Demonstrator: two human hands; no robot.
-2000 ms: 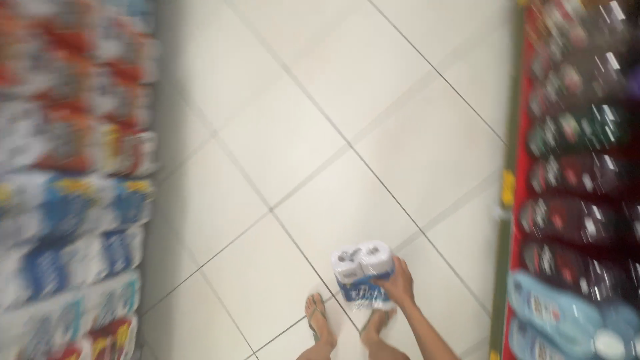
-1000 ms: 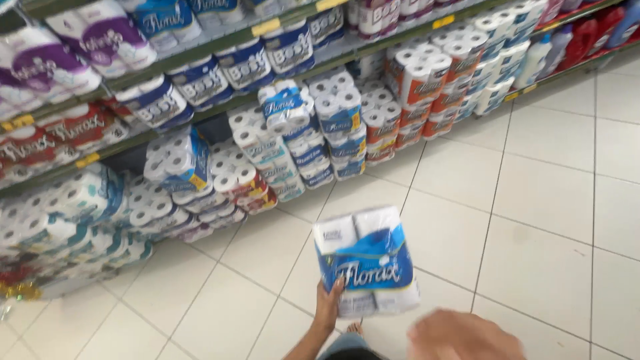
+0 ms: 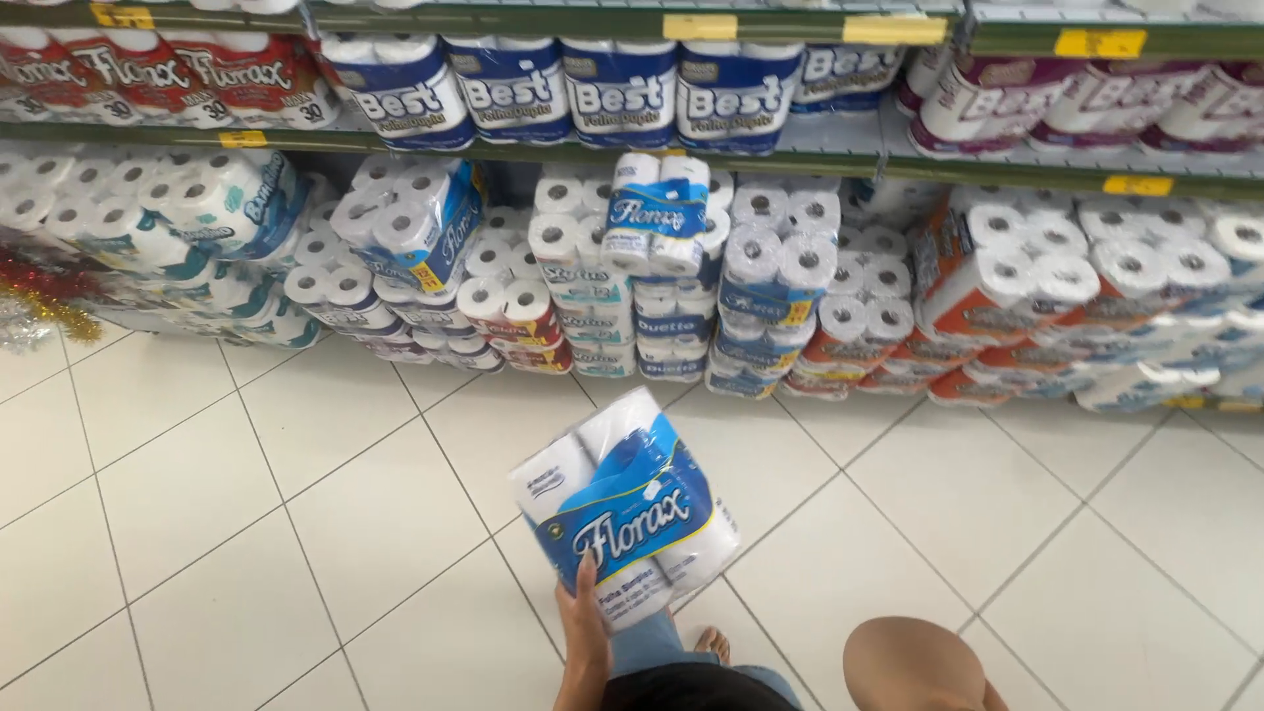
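Observation:
My left hand [image 3: 585, 617] grips the lower left side of a plastic-wrapped pack of Florax toilet paper [image 3: 632, 523], blue and white, its printed front facing up and slightly tilted. The pack is above the tiled floor. At the bottom right is my right hand [image 3: 918, 667], blurred and partly cut off by the frame edge; its fingers are not clear. A similar small Florax pack [image 3: 656, 212] rests on the stacked toilet paper ahead, just below the shelf edge.
Stacks of toilet paper packs [image 3: 780, 286] line the bottom of the shelving. Above them, a green shelf edge [image 3: 553, 148] carries Best packs [image 3: 620, 94] and red Florax packs [image 3: 237, 79]. Tinsel [image 3: 49, 306] hangs at the far left. A foot [image 3: 713, 644] shows on the floor tiles.
The view has swung from the aisle floor to the toilet paper shelves. Two seconds ago the pack was in the hand at its right side; now my left hand holds it from the left.

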